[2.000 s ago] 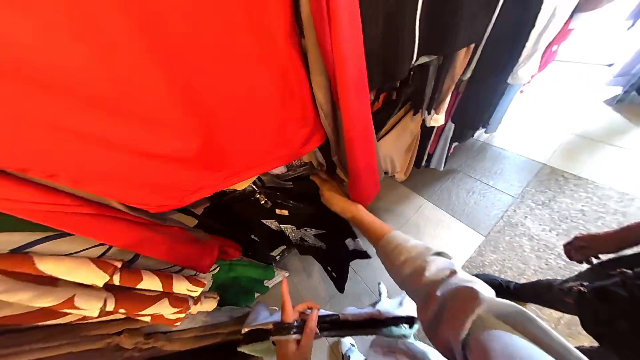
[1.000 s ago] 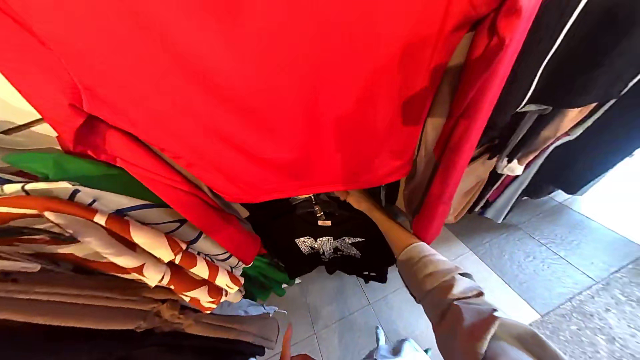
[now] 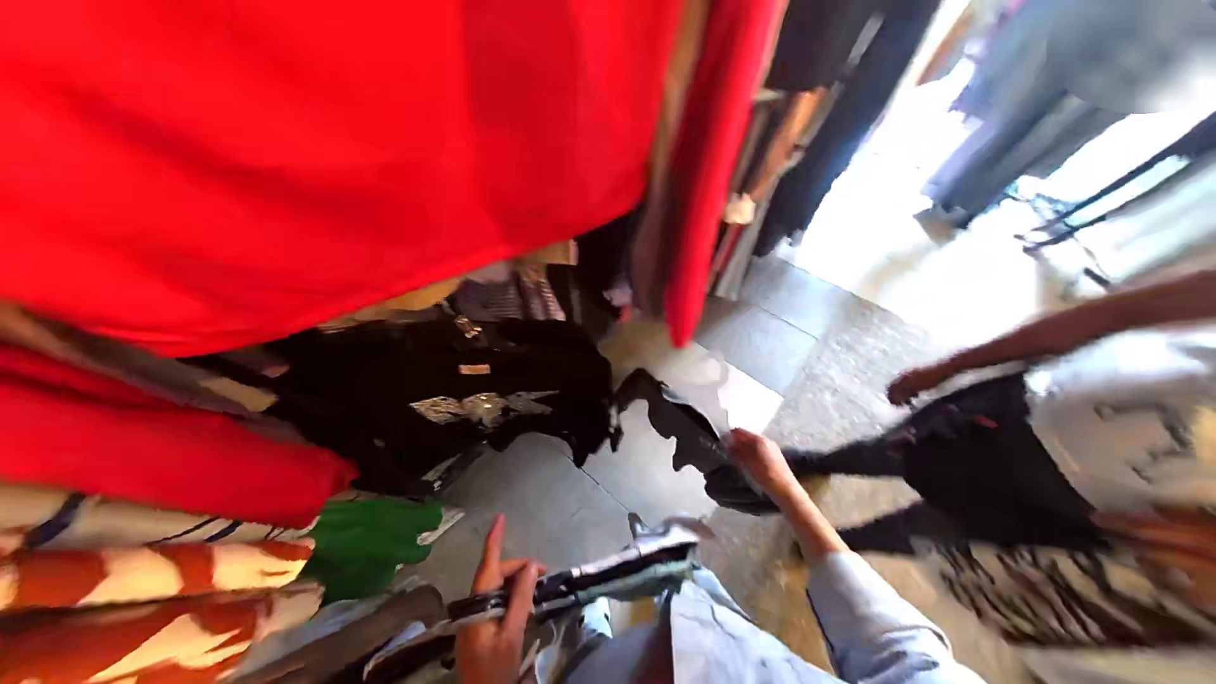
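My left hand [image 3: 499, 608] is low in the middle, its fingers around a bundle of dark and pale hangers or folded garments [image 3: 608, 570]; blur hides which. My right hand [image 3: 760, 461], at the end of a pale sleeve, grips the edge of a black garment [image 3: 679, 418] that hangs over the floor. To its left a black top with a silvery sequin-like design and a small tag [image 3: 484, 380] hangs below a large red garment [image 3: 332, 142]. A green garment [image 3: 370, 541] hangs left of my left hand.
Red-and-cream patterned clothes [image 3: 152, 570] hang at the lower left, dark garments [image 3: 826, 114] at the upper right. At the right a person in dark trousers [image 3: 988, 456] stands close, one arm extended [image 3: 1045, 342]. Grey floor tiles [image 3: 560, 484] show between.
My right hand has moved away from the black top under the red garment and now holds a black garment out to the right. The bundle at my left hand is back in view. The view has shifted.
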